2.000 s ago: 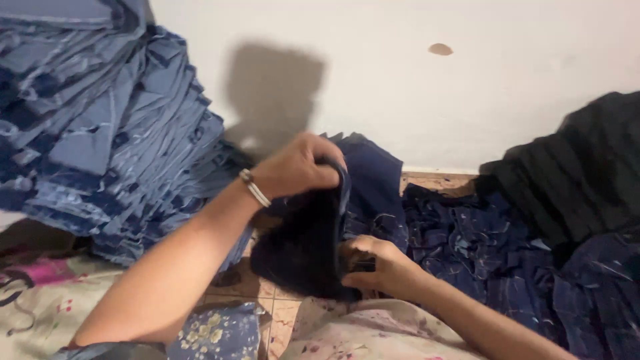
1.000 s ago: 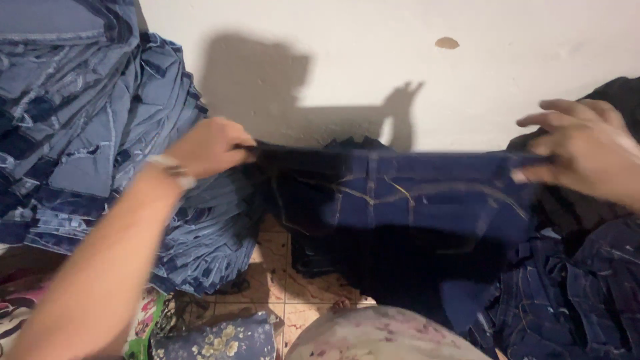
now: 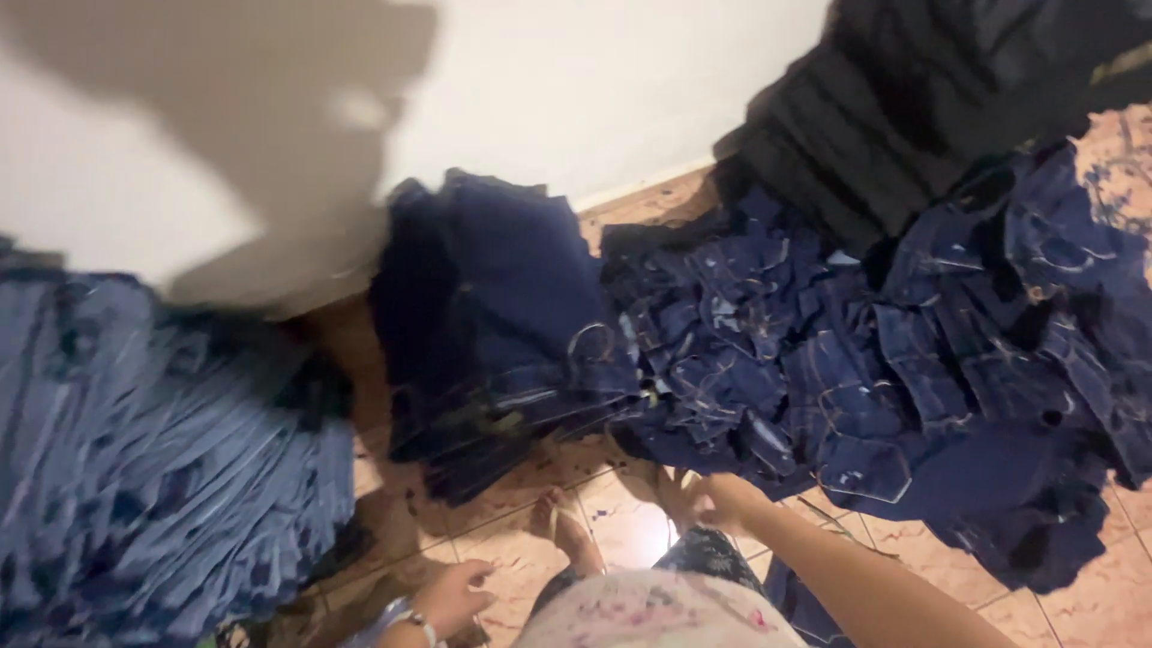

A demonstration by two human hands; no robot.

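My left hand (image 3: 453,596) is low in the view, left of my lap, with fingers apart and nothing in it. My right hand (image 3: 706,500) is beside my knee, just below the near edge of the dark denim pieces; its fingers are bent and blurred, and whether it holds anything is unclear. A neat stack of dark blue denim garments (image 3: 517,270) lies on the floor ahead. Right of it spreads a loose heap of dark denim pieces (image 3: 720,333) with pale stitching and pockets.
A tall pile of lighter blue denim (image 3: 162,468) stands at the left. Black folded cloth (image 3: 882,117) is stacked at the upper right. Behind is a white wall (image 3: 576,90); below lies a tiled floor (image 3: 513,540). My bare foot (image 3: 569,531) rests on the tiles.
The dark denim garment stretched between both hands one second ago is no longer held up. Both hands have come down toward my body. The view has tilted down and turned right.
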